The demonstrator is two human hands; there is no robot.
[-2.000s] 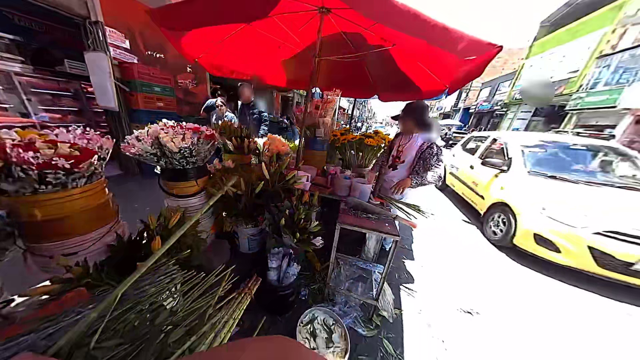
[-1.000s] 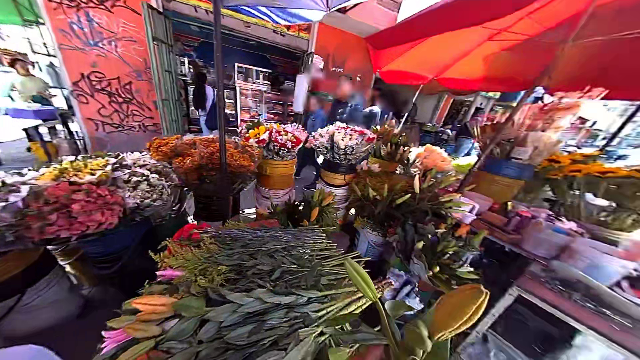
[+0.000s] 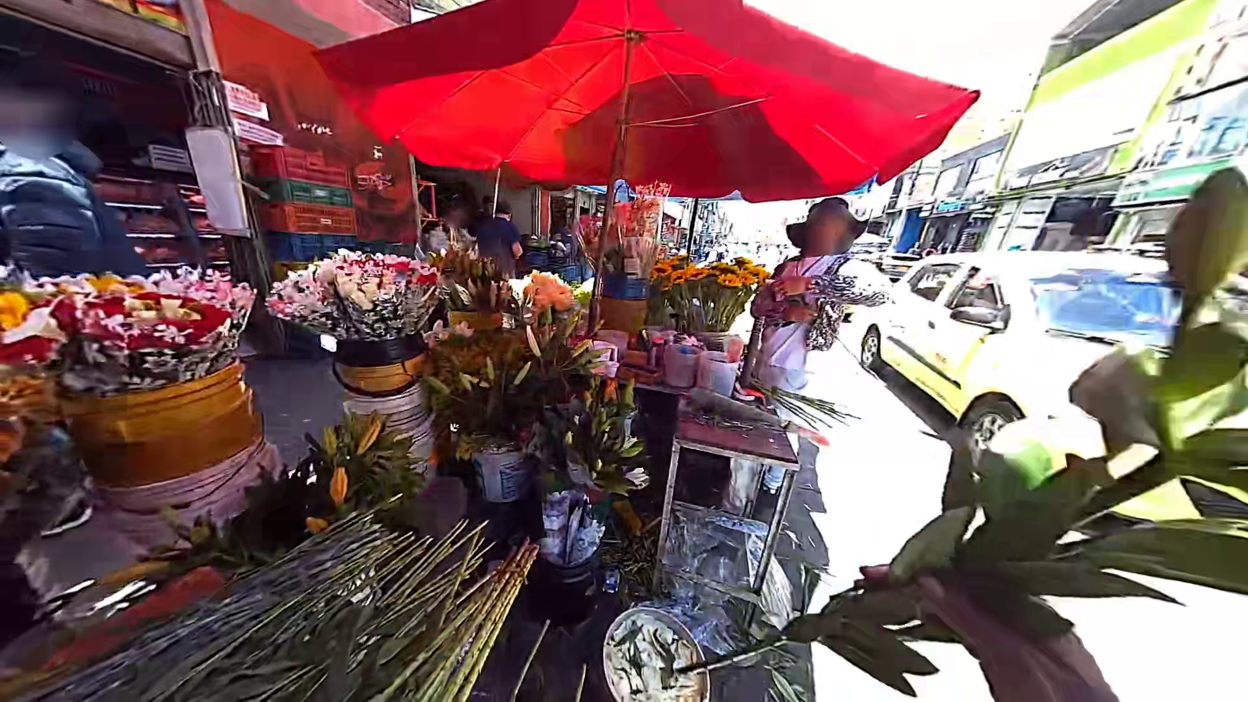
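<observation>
My right hand (image 3: 1004,624), at the lower right of the head view, is shut on a leafy lily stem (image 3: 897,556). The stem's large leaves and blurred buds rise to the right edge, and its cut end points left over a round bucket (image 3: 655,658) with pale scraps in it. My left hand is not in view. Long cut flower stems (image 3: 390,595) lie in a heap at the lower left, their ends toward the middle. Behind them are lilies with orange buds (image 3: 338,485).
Bouquets stand in a yellow bucket (image 3: 166,424) at left. A metal-framed stand (image 3: 736,441) is mid-view under a red umbrella (image 3: 634,107). A person in a dark hat (image 3: 795,283) stands behind it. A yellow and white car (image 3: 1033,312) is at right; a person in a dark jacket (image 3: 54,210) at far left.
The view has swung left and back right. The right hand and its leafy stem now show at the right; neither showed there two seconds ago.
</observation>
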